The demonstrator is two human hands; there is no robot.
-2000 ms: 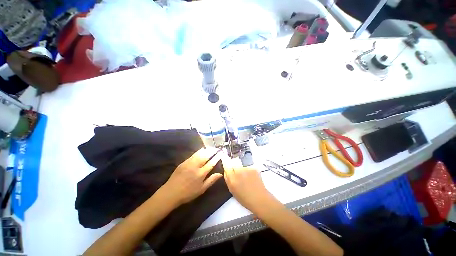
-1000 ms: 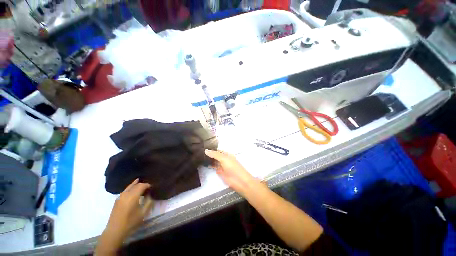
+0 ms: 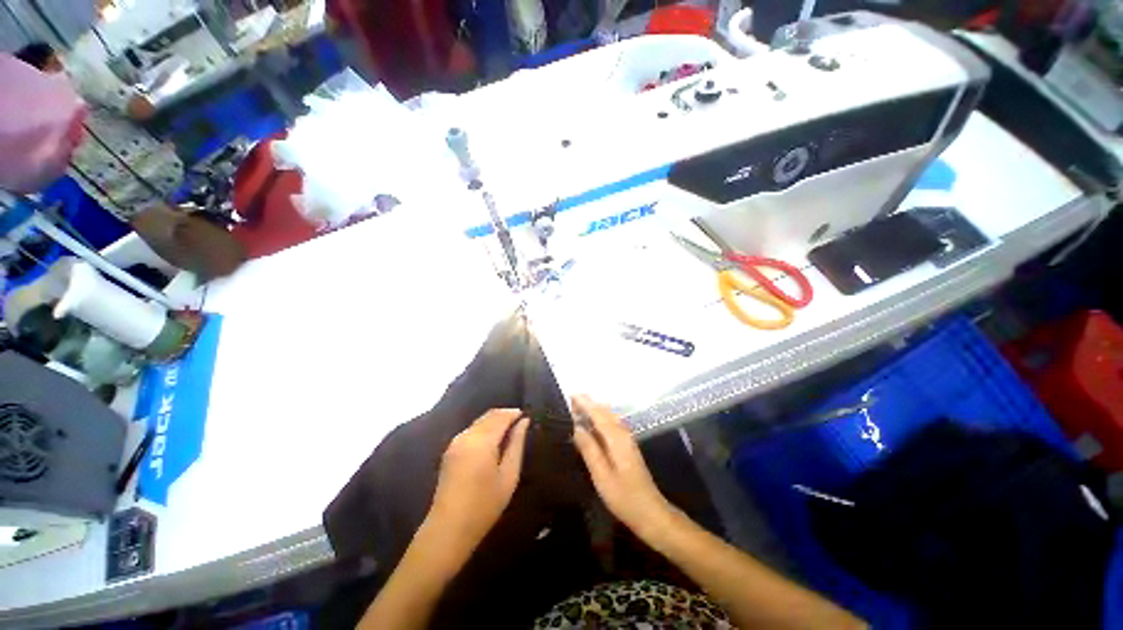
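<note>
The dark garment panel (image 3: 431, 449) runs from the presser foot and needle area (image 3: 523, 293) towards me and hangs over the table's front edge. My left hand (image 3: 483, 458) grips the cloth with thumb and fingers near its middle. My right hand (image 3: 606, 453) grips the cloth's right edge, a little apart from the left. The cloth is drawn to a narrow point at the needle of the white sewing machine (image 3: 788, 135). Whether the foot is down on it cannot be told. A tiny white piece (image 3: 543, 534) shows on the cloth.
Thread snips (image 3: 658, 340), red and orange scissors (image 3: 754, 286) and a black phone (image 3: 877, 251) lie right of the needle. A blue crate (image 3: 788, 474) with dark cloth stands at lower right beside a red stool (image 3: 1069, 375). Sheer white material (image 3: 351, 154) lies behind; a thread cone (image 3: 111, 305) stands left.
The cloth has moved from lying bunched left of the needle to stretching towards me over the table edge. My left hand has moved right and now grips it. The view has shifted slightly.
</note>
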